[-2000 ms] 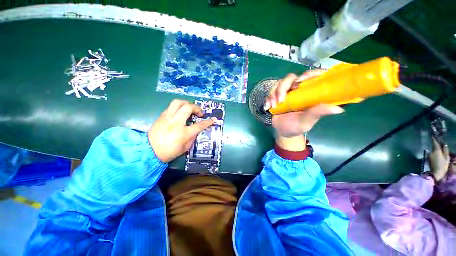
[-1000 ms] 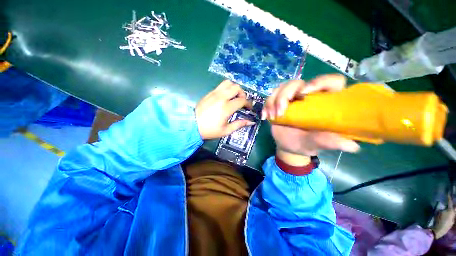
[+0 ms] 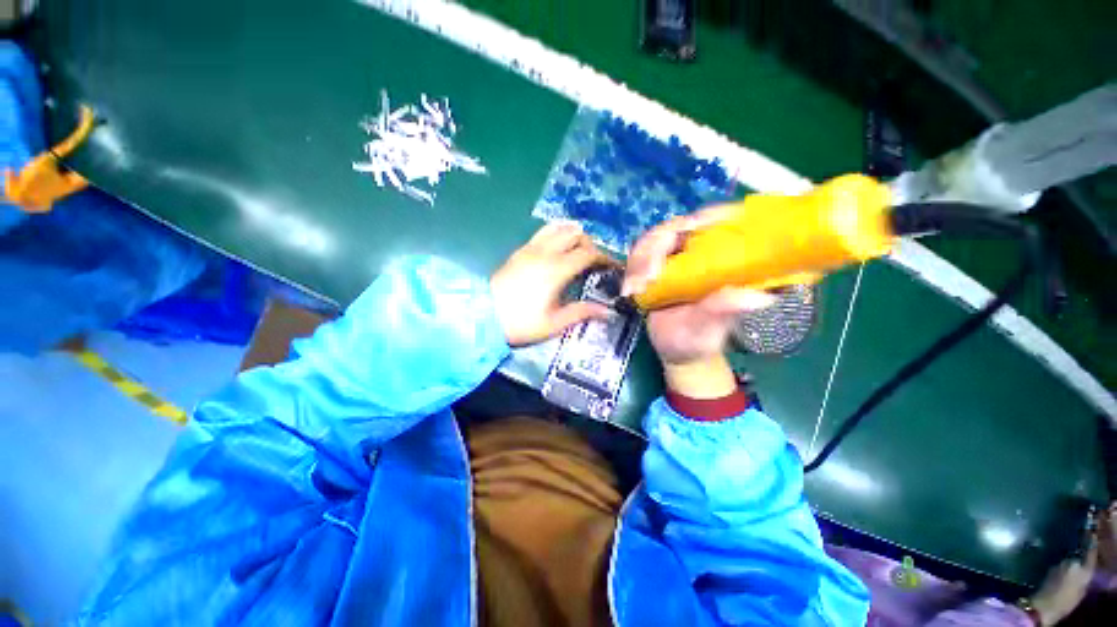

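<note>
An opened phone assembly (image 3: 590, 355) lies on the green bench in front of me. My left hand (image 3: 545, 284) holds it at its left and upper edge, with the thumb and fingers around its upper part. My right hand (image 3: 692, 300) grips the yellow-orange electric screwdriver (image 3: 778, 243), which is tilted with its nose pointing down left at the upper right of the phone. The bit tip is hidden or too small to tell. The round grey speckled dish (image 3: 777, 321) is partly behind my right hand.
A bag of small blue parts (image 3: 631, 175) lies beyond the phone. White strips (image 3: 419, 147) lie in a pile to its left. A black cord (image 3: 913, 364) crosses the right side. A white post (image 3: 1041, 153) stands upper right. Another person's hand (image 3: 1068, 590) shows lower right, an orange tool (image 3: 47, 178) far left.
The view has shifted and turned. Compared with a second ago, the screwdriver stands farther left in view and appears shorter, and the dish shows again. My left hand stays at the phone.
</note>
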